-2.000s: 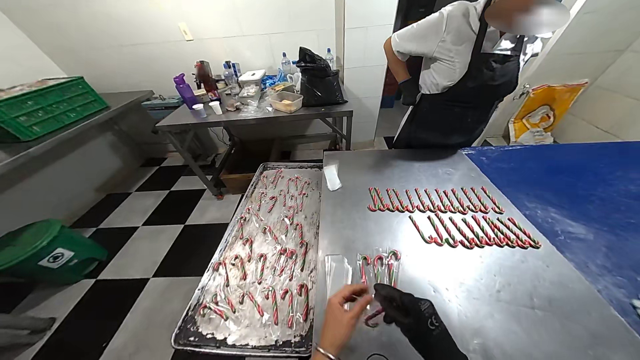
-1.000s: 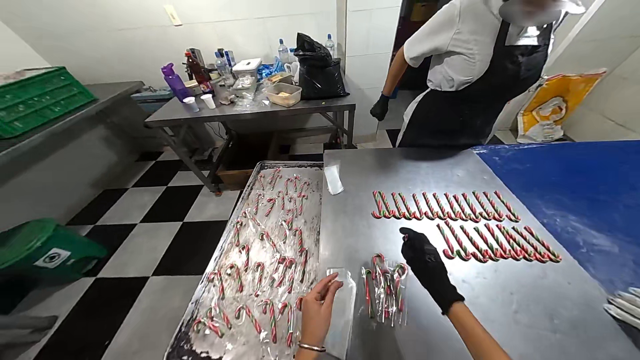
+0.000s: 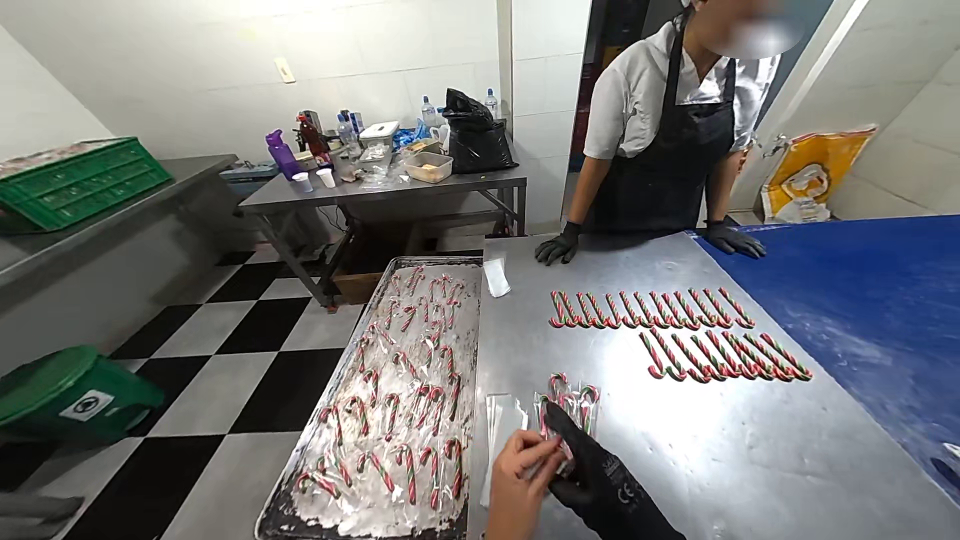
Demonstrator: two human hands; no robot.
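Observation:
My left hand, bare, pinches the lower end of a clear plastic sleeve with a candy cane inside. My right hand, in a black glove, grips the same wrapped cane from the right, its thumb near the hook. Behind them, other wrapped candy canes lie on the steel table. A stack of clear plastic sleeves lies left of the hands. Unwrapped red, green and white candy canes stand in two rows, a back row and a front row, to the right.
A large tray of wrapped canes adjoins the table's left side. A co-worker in a black apron leans gloved hands on the far edge. A white slip lies near the far left corner. A blue surface adjoins the right side.
My right hand has come back from the front row of canes to my left hand, and both now hold a sleeved cane. The co-worker's hands have come down onto the table edge.

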